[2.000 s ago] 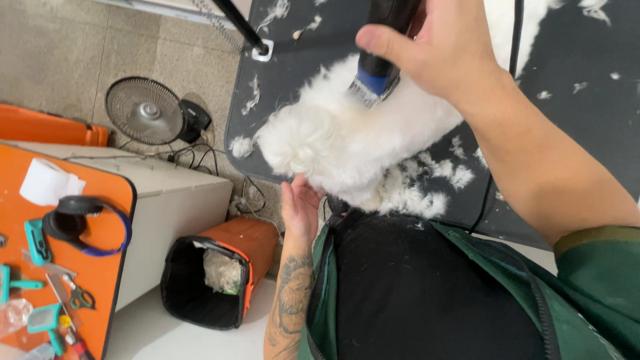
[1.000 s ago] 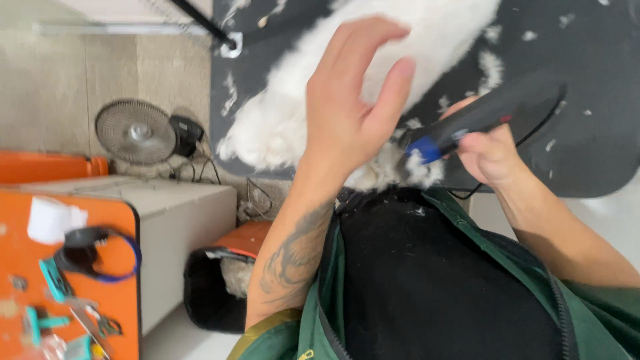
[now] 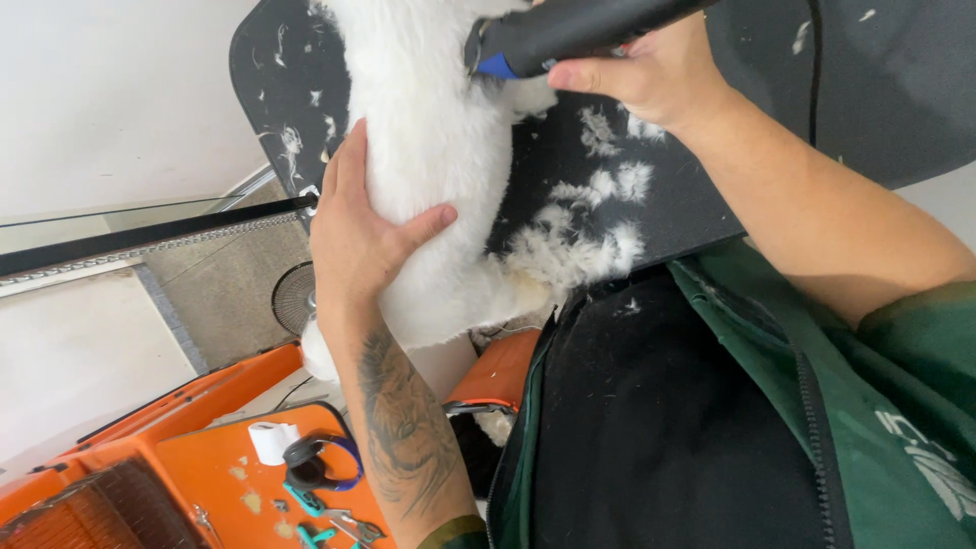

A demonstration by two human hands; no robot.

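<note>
A small animal with white fluffy fur (image 3: 435, 152), likely a dog, stands or lies along the black grooming table (image 3: 686, 198); its head is mostly hidden behind my left forearm. My left hand (image 3: 366, 221) rests spread on its side and back, thumb apart from the fingers. In my right hand (image 3: 648, 76) is a black hair clipper (image 3: 564, 38) with a blue part near its head, pressed to the fur at the top of the view. Tufts of cut white fur (image 3: 579, 244) lie on the table beside the animal.
A black post with a coiled cord (image 3: 152, 242) crosses at left. Behind my left forearm is a fan (image 3: 293, 297). Lower left, an orange surface (image 3: 229, 457) holds headphones (image 3: 305, 461), a white roll (image 3: 272, 442) and scissors (image 3: 366, 530). An orange bin (image 3: 499, 370) stands below the table.
My left hand, raised over the animal one second ago, now lies on its fur. The clipper has moved from beside the table's near edge up to the animal's fur. The view has turned.
</note>
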